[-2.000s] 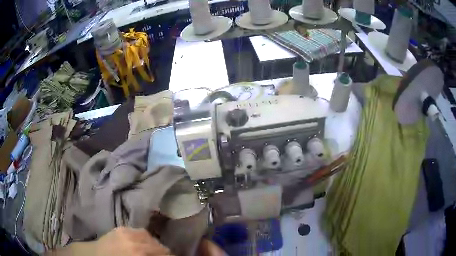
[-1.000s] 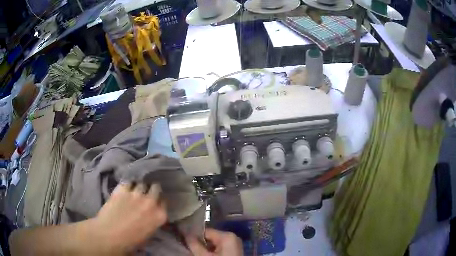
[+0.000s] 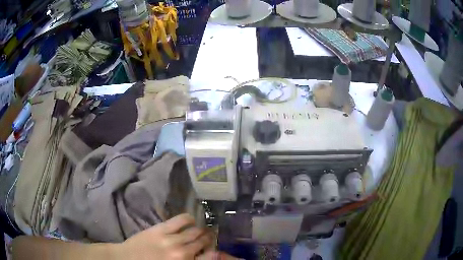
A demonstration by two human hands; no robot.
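The grey-brown fabric (image 3: 117, 188) lies bunched left of the white overlock machine (image 3: 304, 127), its right edge near the needle area. My left hand (image 3: 175, 238) is bare and grips the fabric at its front right edge, just left of and below the presser foot area (image 3: 207, 210). My right hand (image 3: 223, 255) shows only as a small part of fingers at the bottom edge, beside my left hand; what it holds is hidden.
Long layered beige pieces (image 3: 38, 162) lie at the far left. Olive-green strips (image 3: 411, 188) hang at the right. Thread cones (image 3: 381, 109) stand behind the machine. A reddish-brown thin item (image 3: 350, 205) lies at its right front. Yellow strips (image 3: 147, 38) hang further back.
The view has shifted, so the machine appears lower and further right. My left hand has moved right and down towards my right hand, which has mostly dropped out of the picture.
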